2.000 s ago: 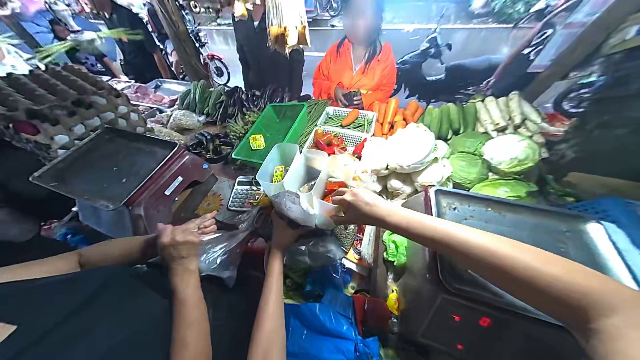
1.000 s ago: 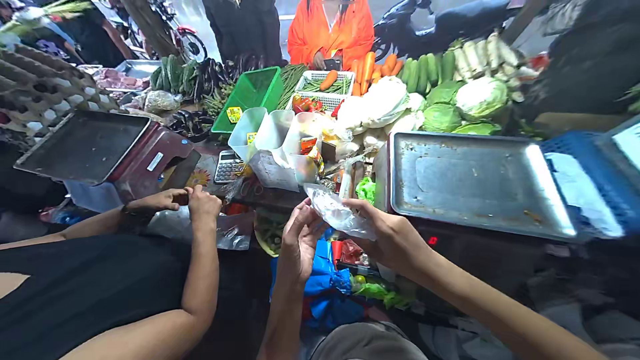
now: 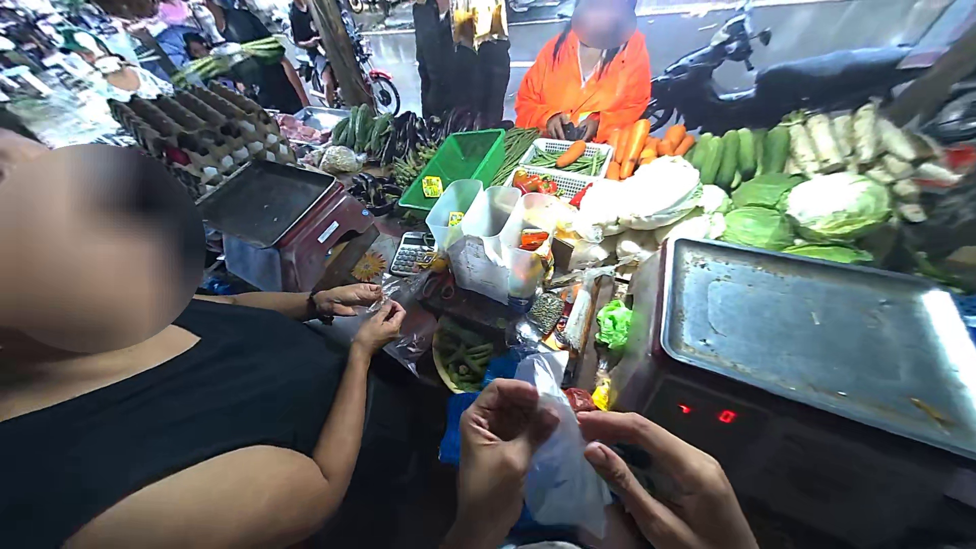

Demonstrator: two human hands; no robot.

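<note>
A translucent white plastic bag (image 3: pixel 560 457) hangs between my hands at the bottom centre. My left hand (image 3: pixel 503 442) grips its upper left side between thumb and fingers. On the right, my right hand (image 3: pixel 663 465) has its thumb and fingers apart beside the bag; whether a fingertip touches it is unclear. Just beyond lie a green plastic bag (image 3: pixel 614 324) and a pack of small beans or seeds (image 3: pixel 546 311). Translucent plastic containers (image 3: pixel 492 213) stand farther up, next to a calculator (image 3: pixel 413 255).
A digital scale with a metal tray (image 3: pixel 816 328) fills the right side. At left, a co-worker in black (image 3: pixel 191 404) handles a clear bag near another scale (image 3: pixel 267 202). Cabbages (image 3: pixel 837 206), carrots (image 3: pixel 631 145) and cucumbers (image 3: pixel 738 156) line the far side. A person in orange (image 3: pixel 583 84) faces the stall.
Two seconds ago my hands were at the translucent containers. They have come back toward me, and the white bag, bunched between both hands one second ago, now hangs lengthwise.
</note>
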